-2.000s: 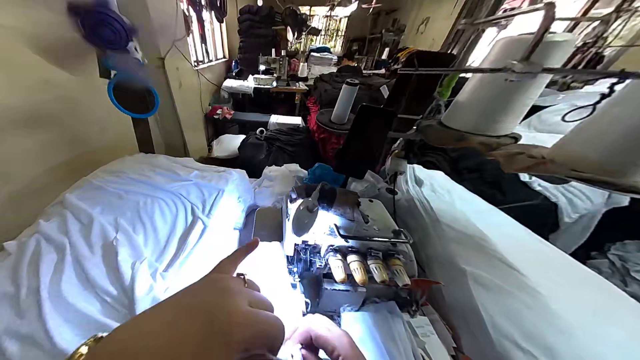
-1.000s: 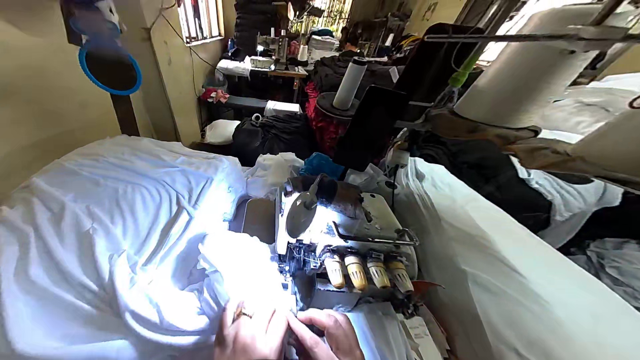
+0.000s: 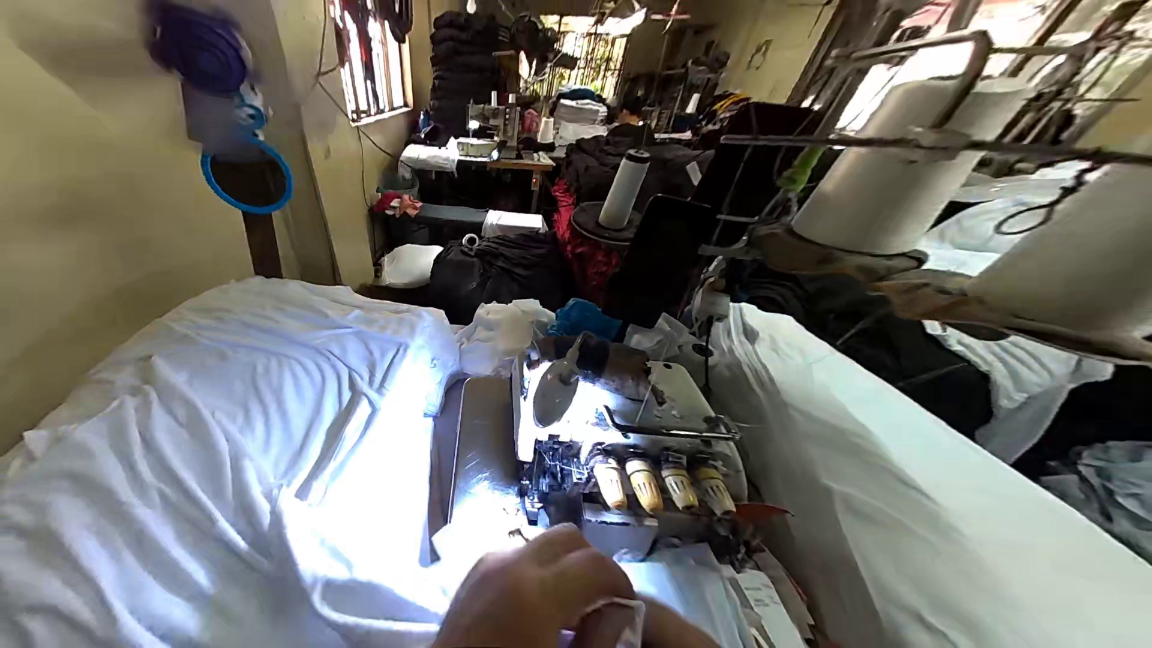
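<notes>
An overlock sewing machine (image 3: pixel 630 405) stands in front of me, its needle area brightly lit and several yellowish tension dials (image 3: pixel 643 481) on its front. My left hand (image 3: pixel 531 580) is just below the needle area, fingers curled, over the edge of a white cloth (image 3: pixel 468 544). My right hand (image 3: pixel 661 625) overlaps it at the bottom edge, mostly hidden. A small pale edge shows between the hands; which fingers hold it is unclear. White fabric (image 3: pixel 225 450) is heaped left of the machine.
Large white thread cones (image 3: pixel 886 171) stand on a rack at upper right. White fabric (image 3: pixel 882 477) also covers the right side. Behind the machine are a black bag (image 3: pixel 499 270), a dark stand with a thread cone (image 3: pixel 621 193), and another sewing table (image 3: pixel 522 162).
The hands were side by side on the cloth by the needle area a second ago; now they overlap. The bunched white cloth left of the needle area has moved off the machine's plate.
</notes>
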